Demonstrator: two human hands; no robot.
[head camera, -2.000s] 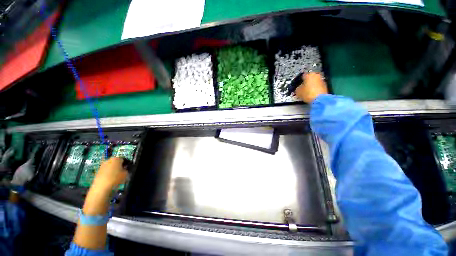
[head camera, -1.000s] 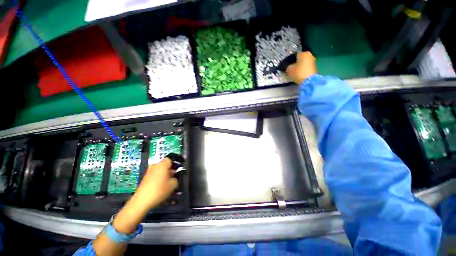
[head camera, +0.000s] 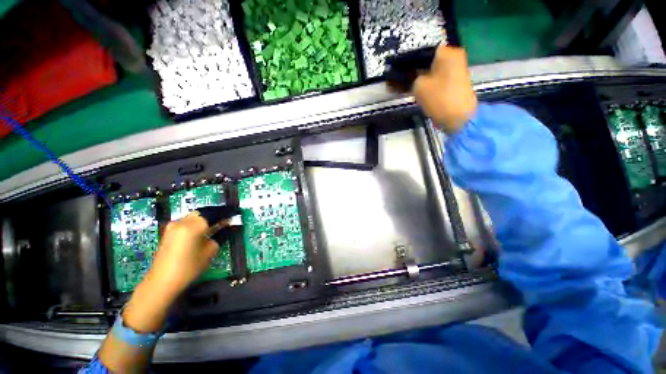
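Note:
A black carrier (head camera: 208, 298) holds three green printed circuit boards: left (head camera: 133, 241), middle (head camera: 198, 196) and right (head camera: 272, 219). My left hand (head camera: 179, 252) is over the middle board and partly hides it. Its black-covered fingertips pinch a small white connector (head camera: 236, 219) by the gap to the right board. My right hand (head camera: 447, 88) is over the rail in front of the right bin of small white-grey connectors (head camera: 400, 22). Its black-covered fingertips are close together and blurred; whether they hold anything cannot be seen.
A bin of white connectors (head camera: 197, 55) and a bin of green ones (head camera: 299, 44) stand beyond the far rail (head camera: 292, 113). A black rectangular frame (head camera: 372, 150) lies on the metal bed. Another carrier with boards (head camera: 628, 146) is at right. A red item (head camera: 55, 66) lies upper left.
The view has moved closer. The carrier has moved right, towards the black frame. My left hand has gone from the right board to the middle one. My right hand has left the right bin towards me.

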